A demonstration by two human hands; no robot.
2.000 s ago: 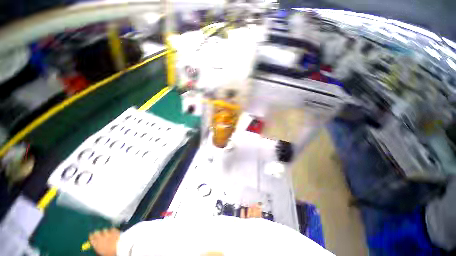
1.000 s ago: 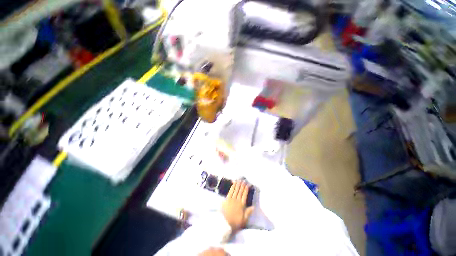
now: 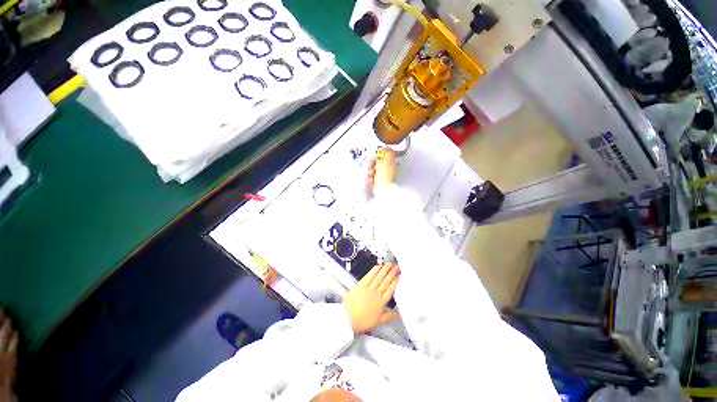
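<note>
The black fixture (image 3: 347, 248) lies on the white press bed (image 3: 295, 235), with a dark ring in its round seat. My left hand (image 3: 371, 298) lies flat, fingers extended, over the fixture's near right end and grips nothing visible. My right hand (image 3: 383, 169) is small, just below the gold press head (image 3: 407, 106), its fingers closed on a small yellow tool (image 3: 382, 156). A pale ring (image 3: 401, 146) shows beside its fingertips; whether they touch it is unclear. A loose dark ring (image 3: 324, 195) lies on the bed between fixture and press head.
A thick white sheet stack (image 3: 181, 110) with rows of black rings lies on the green bench (image 3: 86, 196) at left. A black knob (image 3: 483, 201) and a crumpled white wipe (image 3: 449, 223) are right of the bed. Another person's hand (image 3: 7, 353) shows at the lower left edge.
My right hand, with the yellow tool, has moved from over the green bench, across the bed, to below the press head. My left hand stays at the fixture. The view has turned and come closer.
</note>
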